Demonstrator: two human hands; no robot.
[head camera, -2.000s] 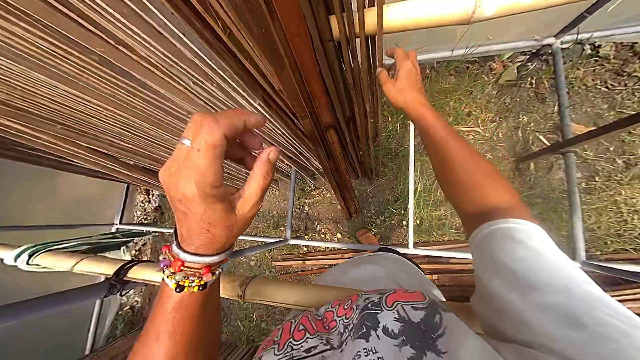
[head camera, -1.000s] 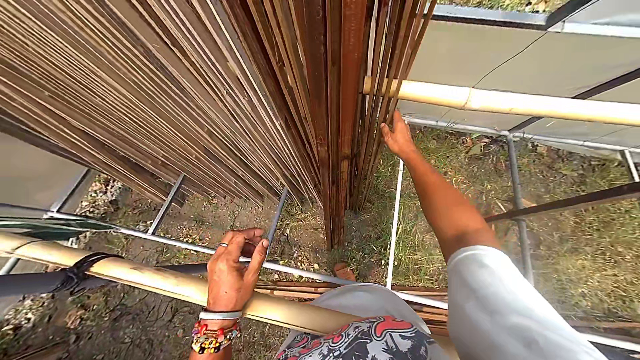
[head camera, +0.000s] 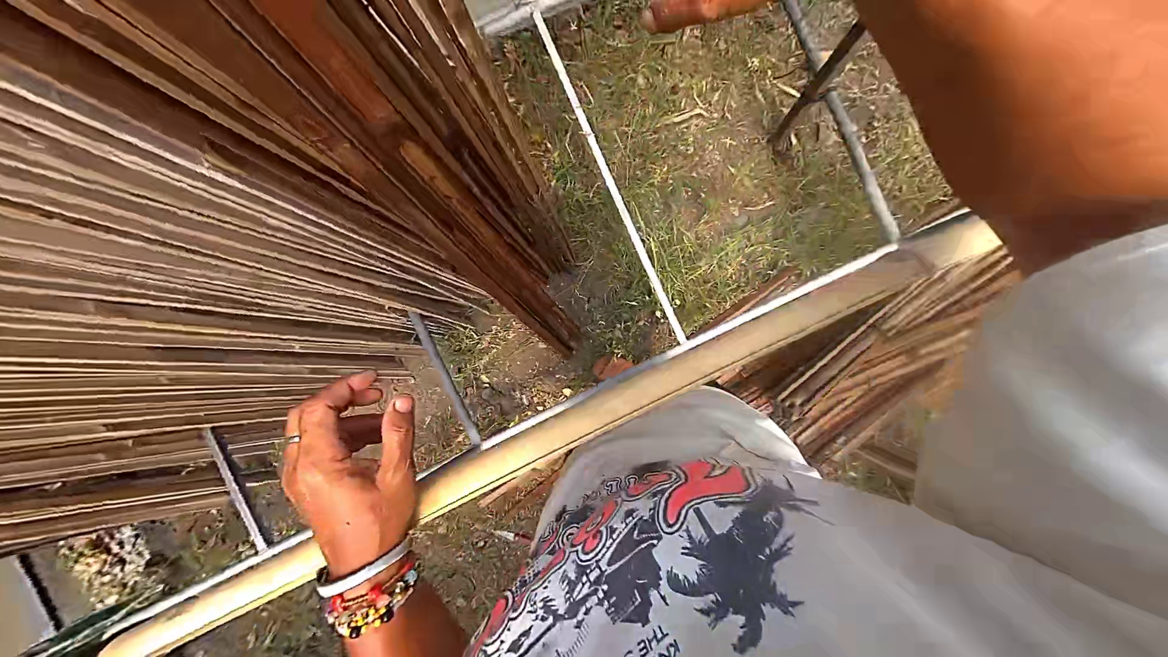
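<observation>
My left hand (head camera: 351, 465), with a ring, a white band and beaded bracelets, is above the bamboo pole (head camera: 557, 424) at the lower left. Its fingers are curled with thumb and fingertips apart, and nothing is between them. Long brown strips (head camera: 182, 265), seemingly split bamboo or wood, stand in a dense row to the left and top. A thicker reddish-brown bundle (head camera: 392, 137) of them reaches down towards the ground in the middle. At the top edge only a fingertip part of my right hand (head camera: 698, 13) shows, right of the strips; the rest is cut off, so its hold cannot be seen.
The pole crosses diagonally in front of my body, beside a metal frame with thin crossbars (head camera: 607, 182). More strips (head camera: 867, 365) lie low beyond the pole at the right. Grass and soil (head camera: 721, 173) show below the frame. A dark bar (head camera: 817, 87) crosses a grey tube at upper right.
The view has shifted and tilted. My right hand, beside the strips near the upper pole a second ago, is now mostly out of view. My left hand stays near the lower pole, fingers still curled.
</observation>
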